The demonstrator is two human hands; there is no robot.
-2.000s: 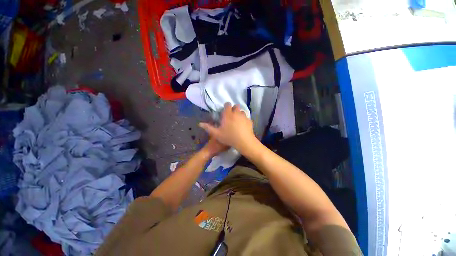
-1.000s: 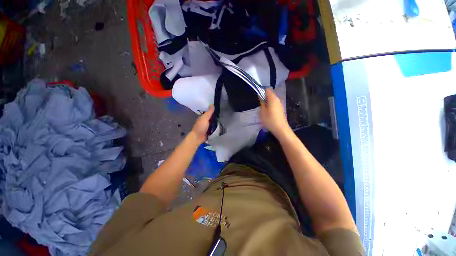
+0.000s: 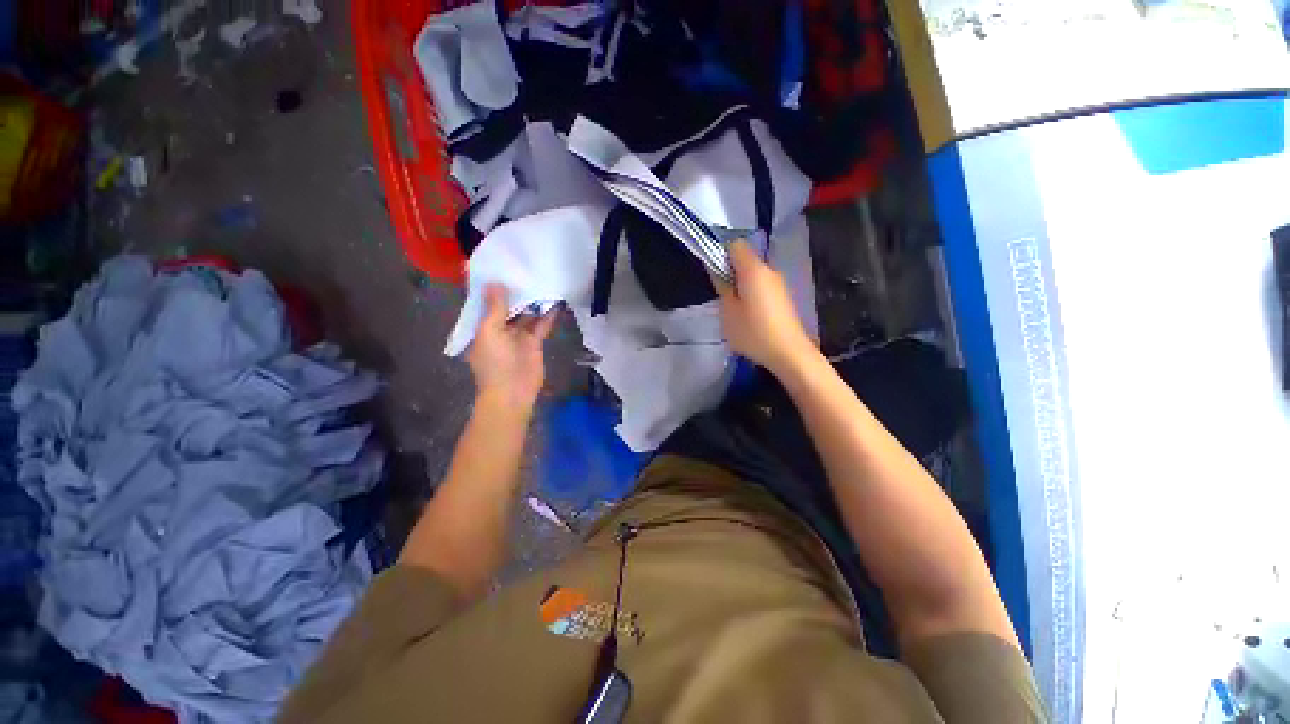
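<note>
White panels with black trim [image 3: 665, 375] hang over the near side of the red plastic crate [image 3: 401, 198] and lie in it. My left hand [image 3: 509, 347] grips the lower edge of a white panel [image 3: 531, 255] at the crate's near left corner. My right hand [image 3: 760, 304] holds a bundle of layered white and black edges [image 3: 665, 205], slanting up to the left. The fingertips of my right hand are partly hidden by the cloth. Both hands are bare.
A large heap of grey-blue cut pieces [image 3: 198, 481] lies on the floor at left. The white sewing table [image 3: 1160, 396] with a blue edge and tape rule [image 3: 1040, 467] stands at right. Dark cloth [image 3: 891, 410] lies between me and the table. Scraps litter the floor.
My left hand has moved left and up, from a black-trimmed edge to a white panel's edge, spreading it leftward. My right hand still holds the layered edges, moved slightly.
</note>
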